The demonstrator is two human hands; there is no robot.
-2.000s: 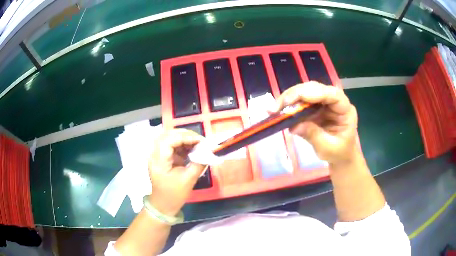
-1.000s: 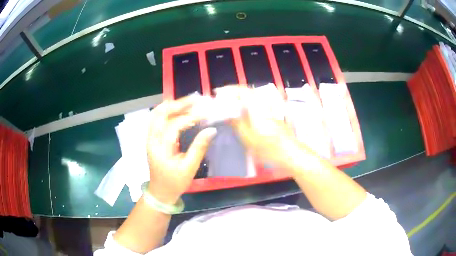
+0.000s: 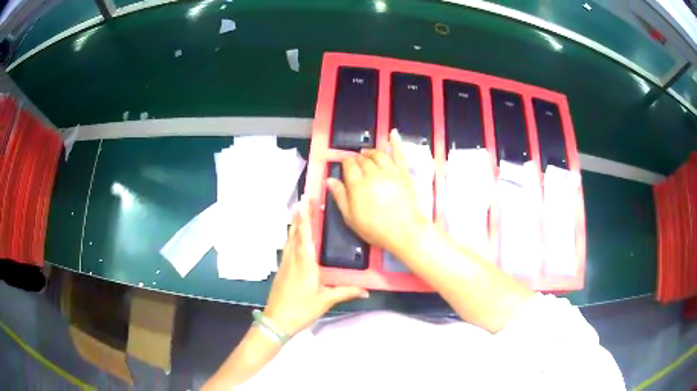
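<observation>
A red-orange tray (image 3: pixel 327 103) holds bare black phones (image 3: pixel 356 103) across its upper row. A bare phone (image 3: pixel 344 237) lies in the lower left pocket. Phones in whitish bags (image 3: pixel 520 221) lie in the other lower pockets, loose bag ends over the upper row. My right hand (image 3: pixel 382 202) lies across the first two lower pockets, thumb over the bare phone; its grip is hidden. My left hand (image 3: pixel 302 267) is open at the tray's lower left corner, fingers along the left edge, thumb at the front edge. White bags (image 3: pixel 248 206) lie loosely piled left of the tray.
Stacked red-orange trays stand at the far left (image 3: pixel 27 191) and far right (image 3: pixel 679 237). A pale metal strip (image 3: pixel 183 128) crosses the green bench (image 3: pixel 153 191). White scraps (image 3: pixel 293 59) lie behind. Cardboard (image 3: pixel 150 328) is below the bench at left.
The phone earlier held between my hands is now bagged in the second lower pocket. My left hand moved down to the tray's corner. The view swung left, shifting the tray right in the picture.
</observation>
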